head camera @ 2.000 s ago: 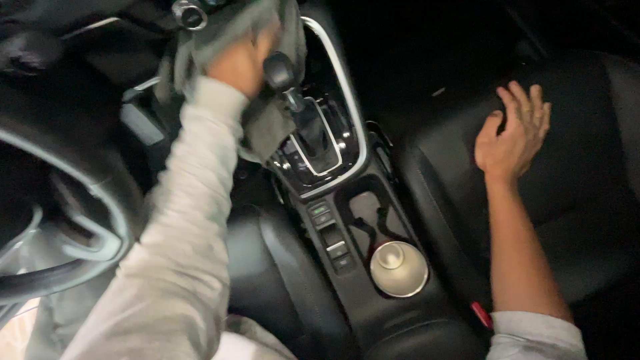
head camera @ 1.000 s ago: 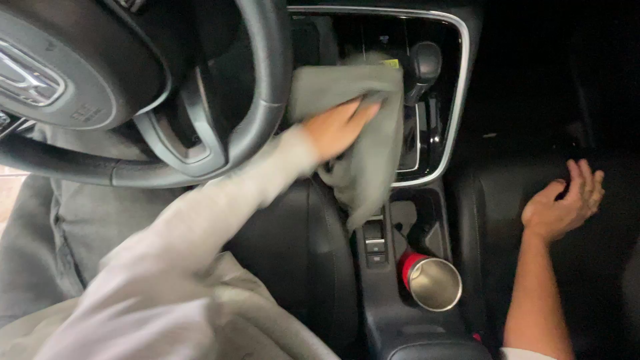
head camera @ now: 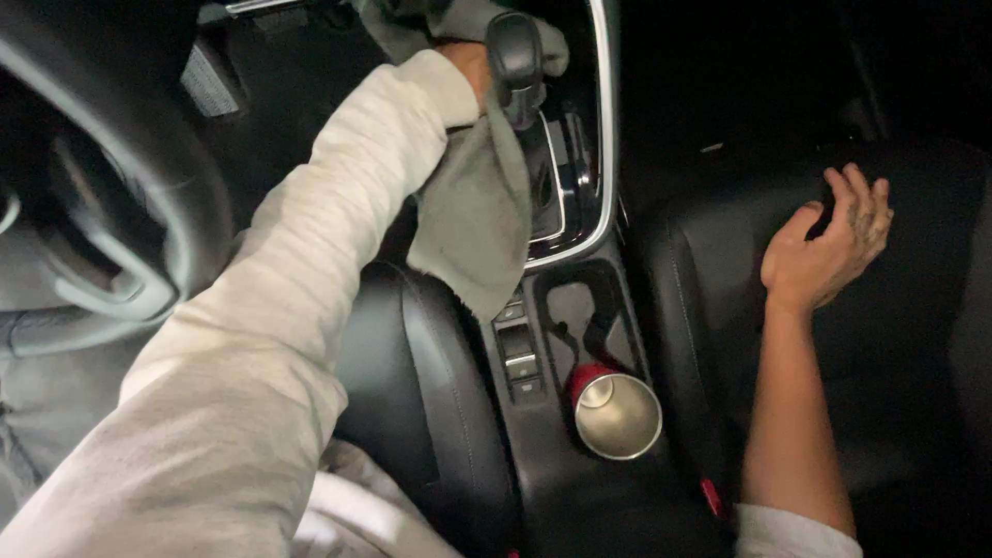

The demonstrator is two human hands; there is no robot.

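Observation:
My left hand (head camera: pixel 466 68), at the end of a light long sleeve, holds a grey-green cloth (head camera: pixel 477 209) just left of the black gear lever knob (head camera: pixel 514 50). The knob and the cloth hide most of its fingers. One part of the cloth lies beyond the lever, while another hangs down over the side of the centre console. My right hand (head camera: pixel 825 236) rests on the black passenger seat (head camera: pixel 721 248), fingers apart and holding nothing. A red cup with a steel-coloured inside (head camera: pixel 618 418) stands in the rear part of the cup holder (head camera: pixel 573 310).
The steering wheel (head camera: pixel 194 201) is at the left, with a pedal (head camera: pixel 209 81) beyond it. Console switches (head camera: pixel 521 360) sit left of the cup holder. A bright trim strip (head camera: pixel 606 155) borders the gear panel. A red seat-belt buckle (head camera: pixel 711 496) shows beside the passenger seat.
From the console beside the lever one second ago, my left hand has moved forward with the cloth, to beside the knob. My right hand stays on the passenger seat. The view has shifted and turned.

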